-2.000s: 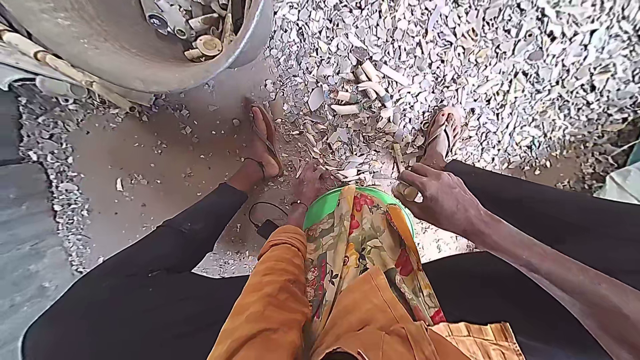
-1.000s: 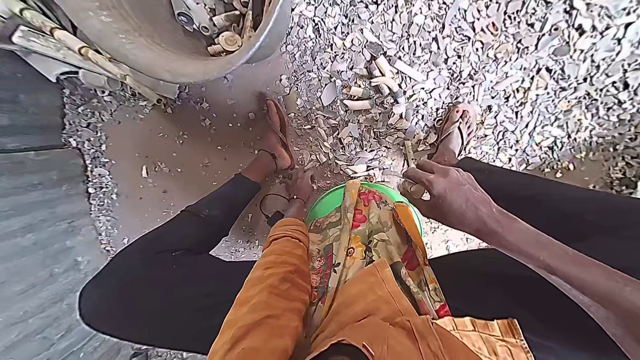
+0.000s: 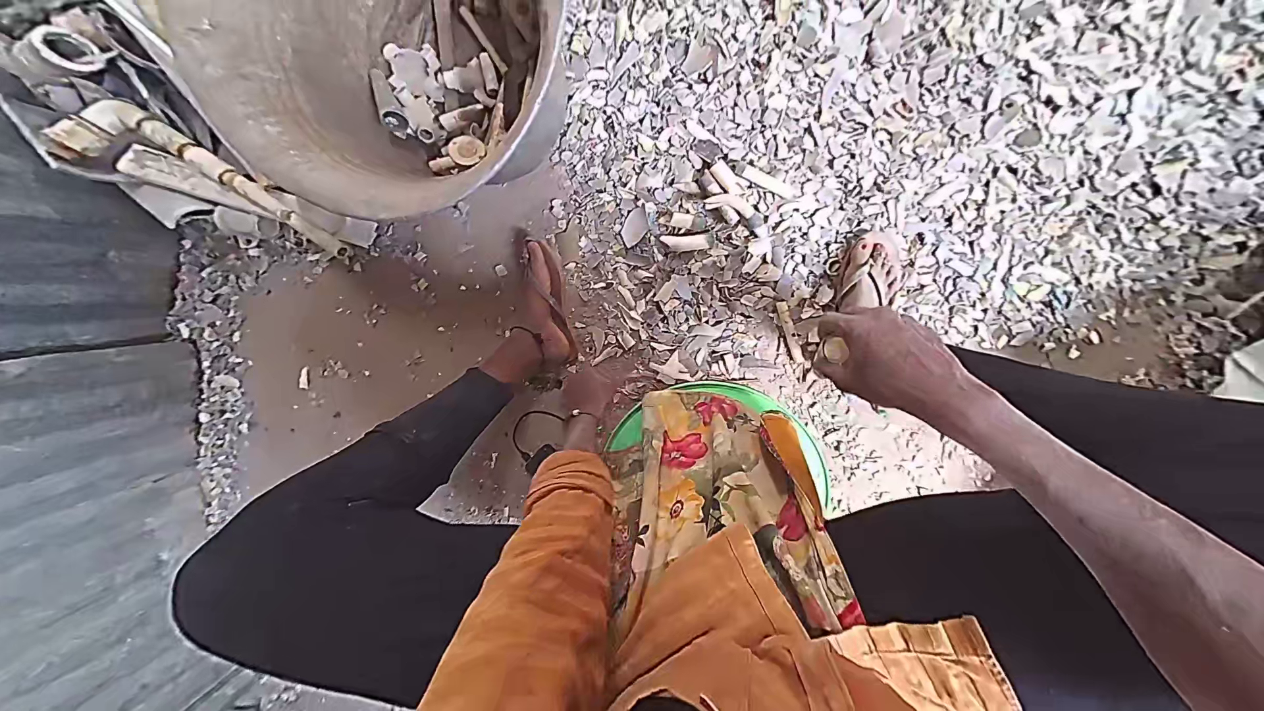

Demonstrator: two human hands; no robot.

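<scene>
My right hand (image 3: 874, 355) is closed around a pale, round-ended handle (image 3: 834, 350); a narrow tan piece (image 3: 789, 331) lies or sticks out just left of the fist, and whether the two are joined I cannot tell. My left hand (image 3: 590, 390) is low, beside the rim of a green basin (image 3: 755, 397), blurred, so what its fingers hold is unclear. A floral cloth (image 3: 681, 494) hangs over the basin in my lap. Beyond my hands, broken pale pieces (image 3: 691, 346) and several short tube-like pieces (image 3: 731, 202) lie on the ground.
At the upper left stands a large grey tub (image 3: 296, 128) holding pipe-like scraps (image 3: 459, 123). Long stained pipes (image 3: 183, 148) lie beside it. A wide heap of pale chips (image 3: 938, 128) covers the upper right. My sandalled feet (image 3: 548, 296) flank the working spot; grey sheeting (image 3: 89, 444) lies left.
My left hand has moved a little down, toward the basin's left rim, and is more blurred. My right hand stays closed on the handle near the right foot. The view has shifted slightly.
</scene>
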